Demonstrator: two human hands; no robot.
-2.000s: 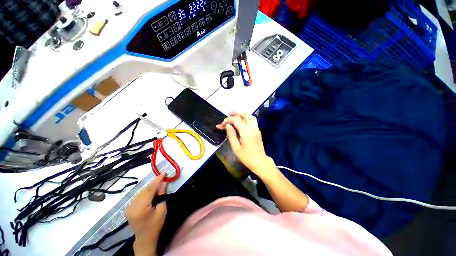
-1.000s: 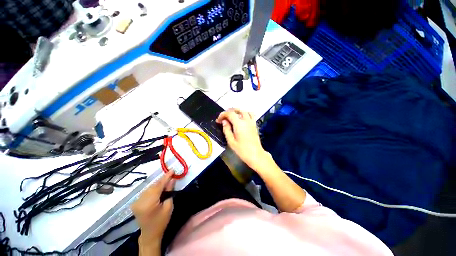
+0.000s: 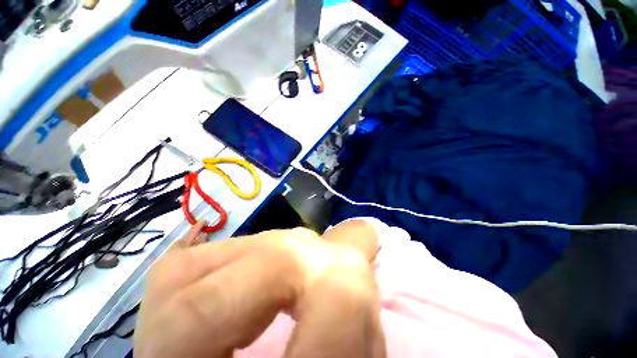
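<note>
Scissors with a red loop and a yellow loop (image 3: 249, 183) lie on the table, blades pointing up-left. Fingertips of my left hand (image 3: 195, 235) show at the lower edge of the red loop; the rest is hidden. A large, blurred hand close to the camera, seemingly my right hand (image 3: 279, 280), covers the lower middle; its fingers are not clear, so its hold cannot be told. A black smartphone (image 3: 253, 138) lies right of the scissors, with a white cable at its near end. A bundle of black strips (image 3: 105, 234) lies on the left.
A white sewing machine (image 3: 160, 52) stands behind. Blue-orange snips (image 3: 313, 73) and a small black loop (image 3: 288, 84) lie near its base. A grey-brown oval piece (image 3: 106, 261) is beside the strips. Navy fabric (image 3: 475, 161) and blue crates (image 3: 454, 42) are at right.
My right hand has left the phone and seems to be the large hand near the camera. The phone's screen and cable end are now uncovered. The view has shifted, so the table things sit further left and up.
</note>
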